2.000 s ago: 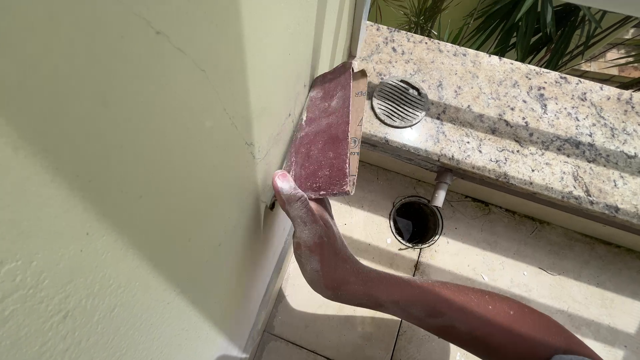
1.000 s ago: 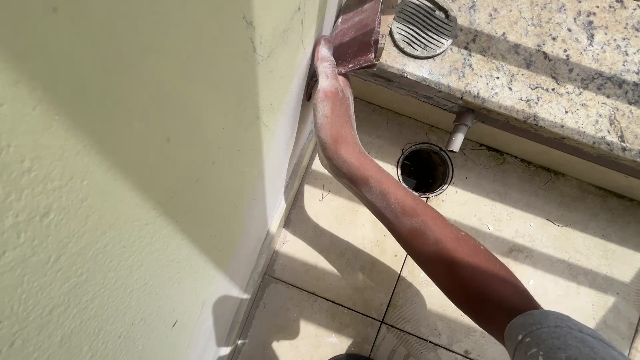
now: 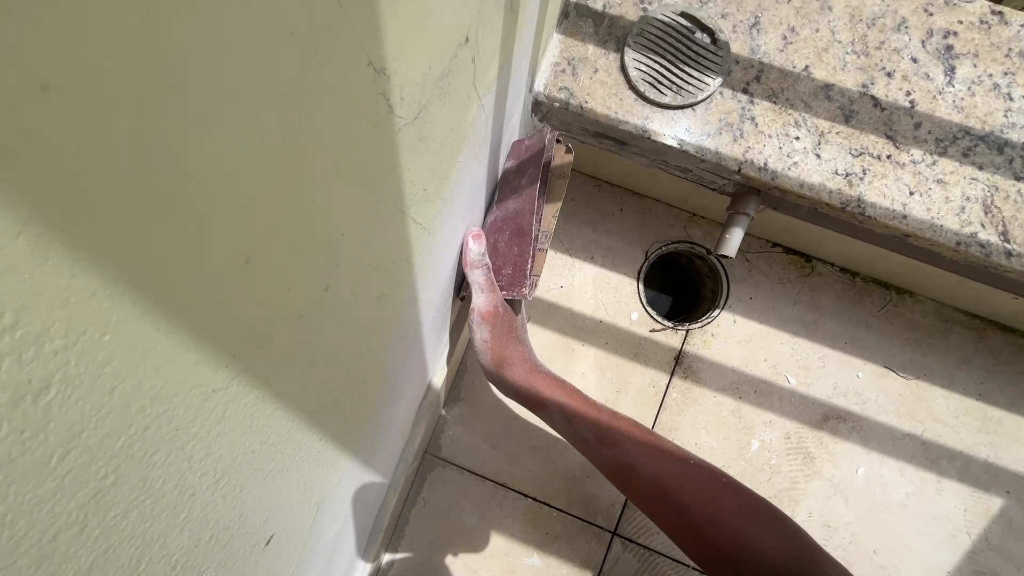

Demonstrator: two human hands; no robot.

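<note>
My right hand (image 3: 490, 300), dusted with white, grips a folded sheet of reddish-brown sandpaper (image 3: 518, 216) against the lower part of a pale green wall (image 3: 240, 240). The thumb lies along the wall side of the sheet, and the other fingers are hidden behind it. Part of the sheet's tan, printed backing shows on its right side. Whitish patches and thin cracks mark the wall close to the sandpaper. My left hand is out of view.
A speckled granite ledge (image 3: 800, 96) with a round slotted drain cover (image 3: 676, 58) stands at the upper right. Below it, a short pipe (image 3: 738, 228) juts out beside an open round floor drain (image 3: 683, 286) in the tiled floor (image 3: 784, 352). A baseboard (image 3: 420, 440) runs along the wall.
Since one second ago, my right hand and the sandpaper have moved back along the wall, away from the granite ledge's corner. Two seconds ago the sheet overlapped the ledge's end in view.
</note>
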